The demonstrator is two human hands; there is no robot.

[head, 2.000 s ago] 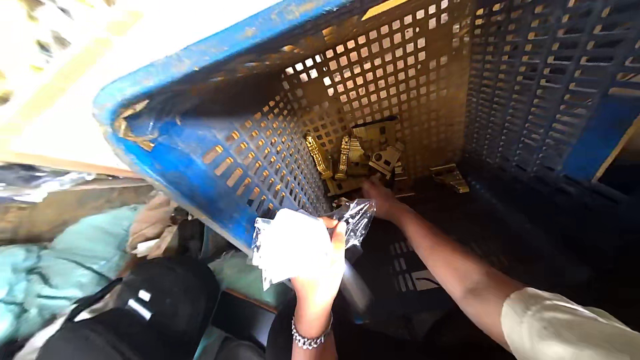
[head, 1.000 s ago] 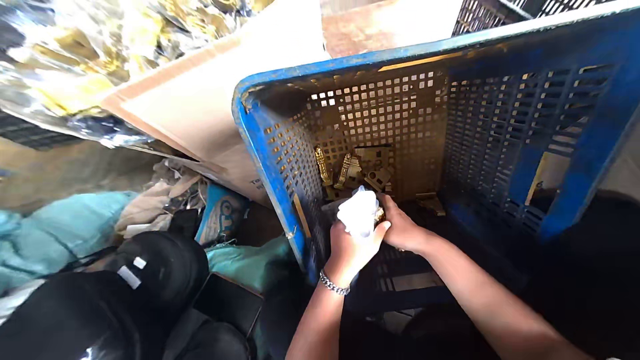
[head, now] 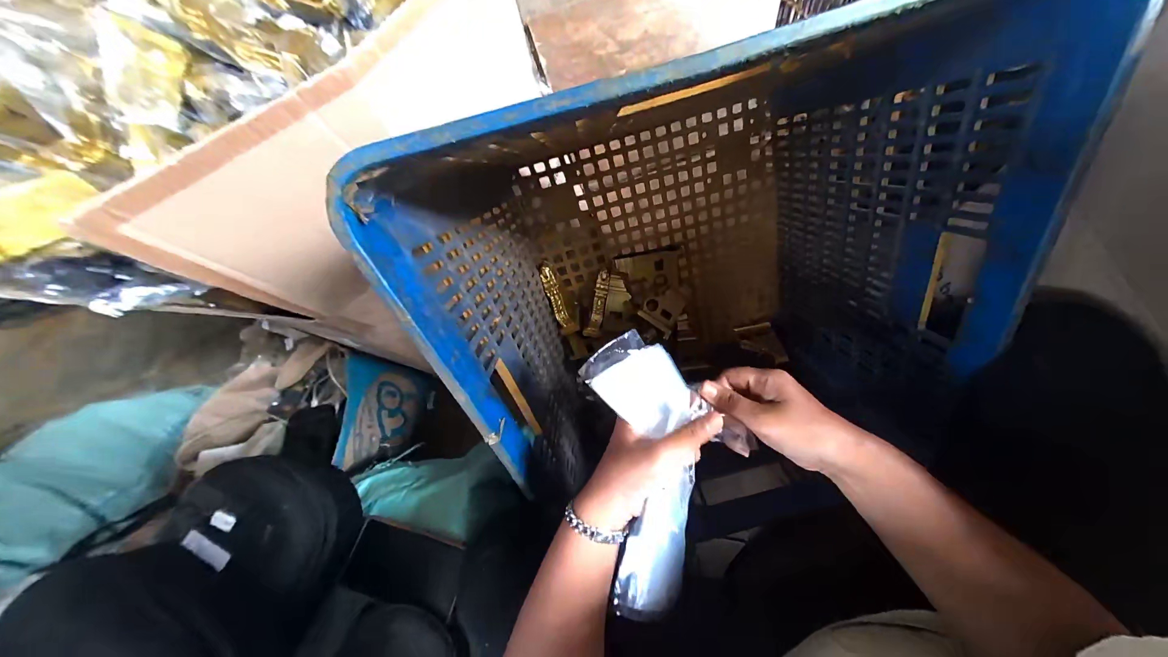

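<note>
My left hand [head: 652, 456], with a chain bracelet at its wrist, grips a long white item in clear plastic wrap [head: 652, 388]. The wrapped item slants through the hand, one end above the fingers and the other hanging below the palm. My right hand [head: 776, 415] pinches a loose piece of the clear plastic between thumb and forefinger, close to the left fingertips. Both hands are over a blue plastic crate [head: 392, 274] with perforated walls. Deeper in the crate lie gold-coloured metal parts [head: 598, 301], several of them long and ornate, others flat plates.
A cardboard box flap [head: 265, 201] stands left of the crate, beside shiny gold and silver plastic-wrapped items [head: 137, 73]. Lower left are teal sacks [head: 100, 465], black caps [head: 265, 520] and a blue printed package [head: 388, 411]. A dark slotted crate [head: 812, 9] shows at the top.
My right hand was down at the gold parts two seconds ago; it is now at the plastic wrap by my left hand. The view has shifted, showing more cardboard on the left.
</note>
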